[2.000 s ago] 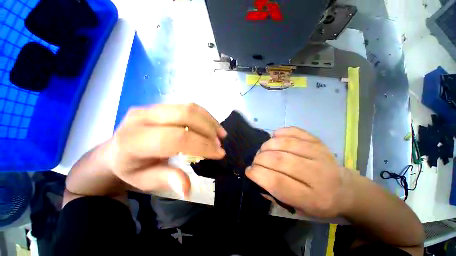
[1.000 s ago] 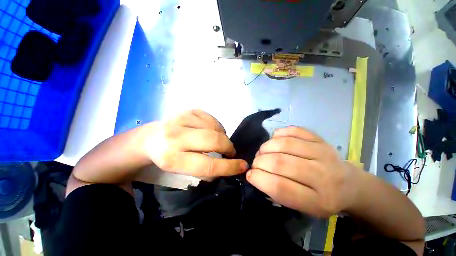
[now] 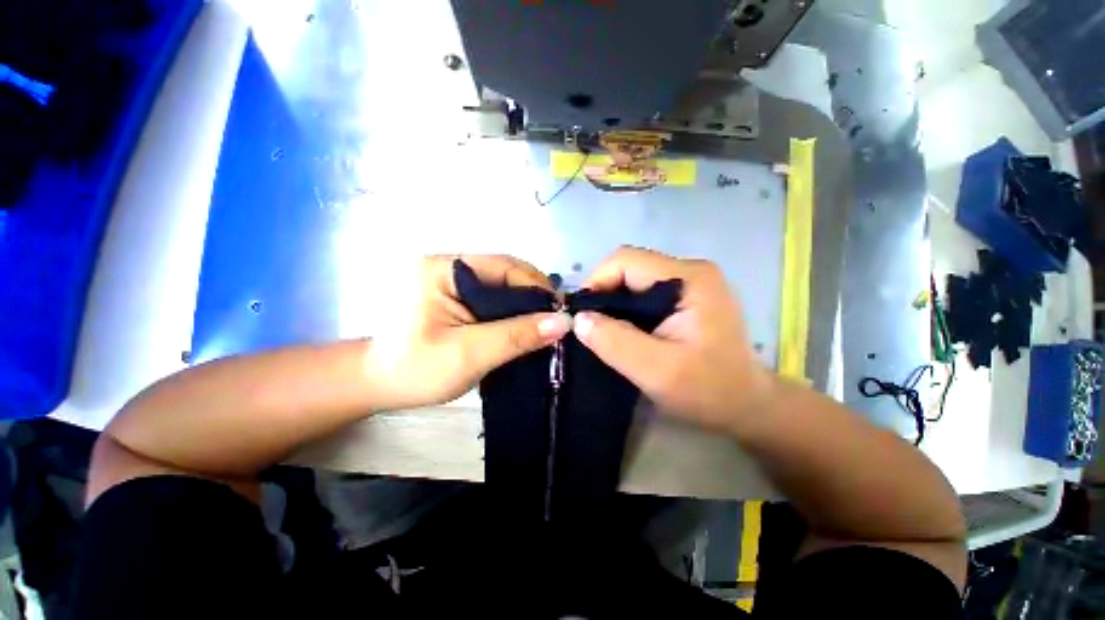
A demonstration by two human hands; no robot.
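A black zipper panel (image 3: pixel 515 418) hangs from both hands over the table's front edge, with its silvery zipper (image 3: pixel 553 424) running down the middle. My left hand (image 3: pixel 467 327) pinches the panel's top end left of the zipper. My right hand (image 3: pixel 673 339) pinches it right of the zipper. The thumb tips nearly meet at the zipper's top, and the panel's upper corners flare outward. A small metal piece, perhaps the slider, shows just below the thumbs. The fingers partly hide the top end.
The grey machine head (image 3: pixel 594 61) is ahead, with a brassy clamp (image 3: pixel 633 151) above the pale bed plate (image 3: pixel 727 242). Yellow tape (image 3: pixel 797 260) runs along its right. A blue crate (image 3: pixel 91 230) is at left. Black tabs (image 3: pixel 996 309), a tab box (image 3: pixel 996 218) and a hardware box (image 3: pixel 1052 406) are at right.
The panel's end, earlier bunched and curled, is now spread on both sides of the zipper. The hands are closer together and slightly higher. The view has shifted, showing more of the right side.
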